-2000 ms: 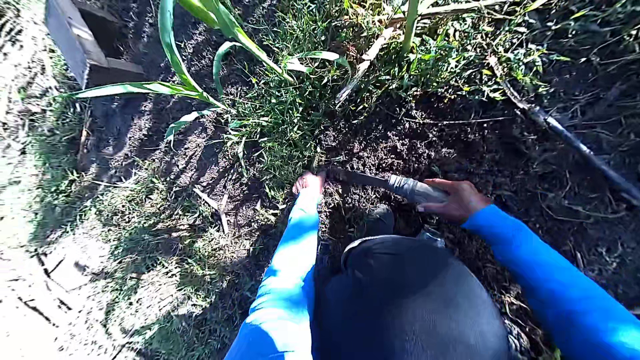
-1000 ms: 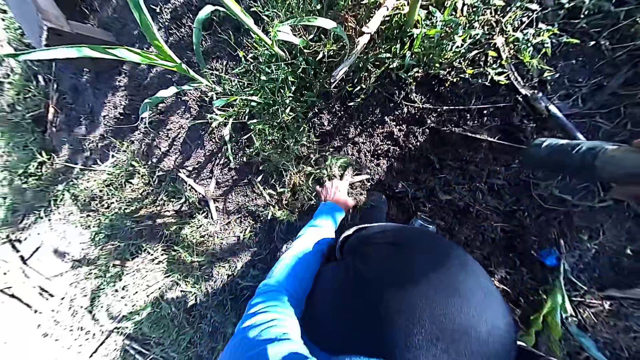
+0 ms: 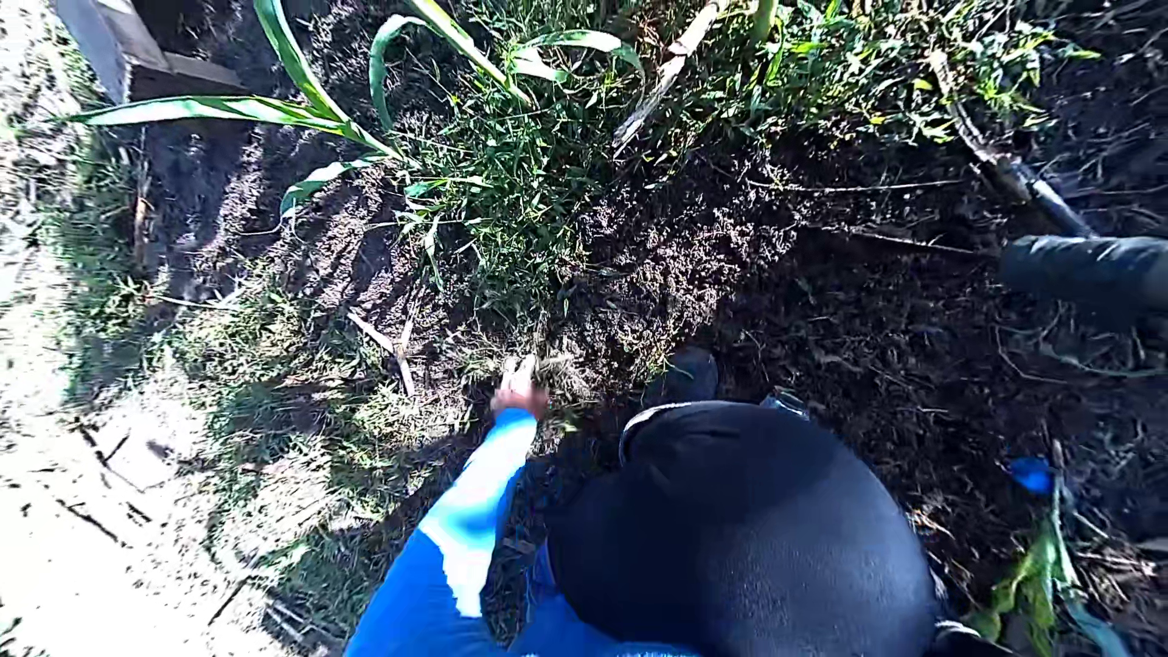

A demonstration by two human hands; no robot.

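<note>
My left hand (image 3: 520, 392), blurred and in a blue sleeve, reaches low over the ground left of my bent knee in dark trousers (image 3: 739, 529). Loose grass (image 3: 561, 374) lies right by its fingers; whether they grip any of it is not clear. My right hand is not in view. At the right edge a thick grey-green cylindrical thing (image 3: 1086, 269), perhaps a tool's handle, juts in over dark soil; what holds it is out of the picture.
A long-leaved green plant (image 3: 338, 123) and low weeds (image 3: 520, 192) grow ahead. Dry stalks (image 3: 671, 73) lie among them. A wooden box-like object (image 3: 137, 55) stands at top left. The toe of a dark shoe (image 3: 684, 374) shows beyond the knee; a blue scrap (image 3: 1031, 474) lies at right.
Two seconds ago my right hand held a tool with a grey handle beside my left hand; now it is out of view. Since a second ago my left hand has moved left, away from the shoe.
</note>
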